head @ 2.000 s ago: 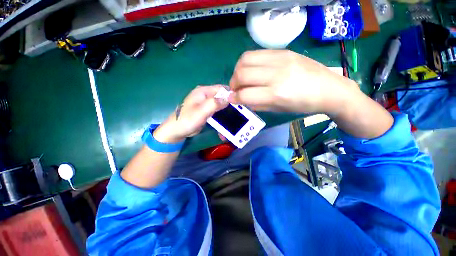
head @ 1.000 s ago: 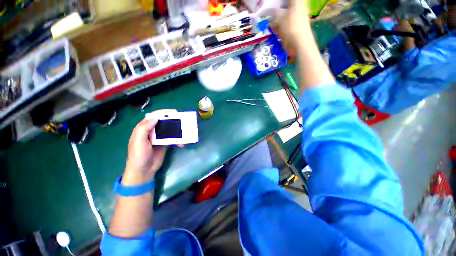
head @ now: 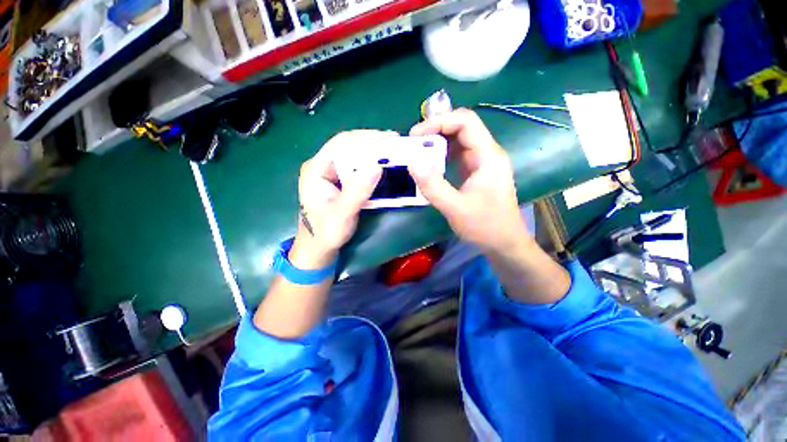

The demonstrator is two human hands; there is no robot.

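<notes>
A white compact camera with a dark screen is held between my two hands above the green mat. My left hand grips its left end, with the thumb at the screen's edge. My right hand grips its right end, with the thumb by the screen. The camera's far face and the fingers behind it are hidden. A small bottle with a white cap stands on the mat just beyond my right hand. Tweezers lie to its right.
A parts organizer tray with a red edge runs along the back. A white round dish and a blue bin of rings sit behind. White paper and cables are at right. A wire spool is at left.
My right hand has come back from the far right rear and now holds the camera too. The camera is tilted differently in my hands. The head view has shifted.
</notes>
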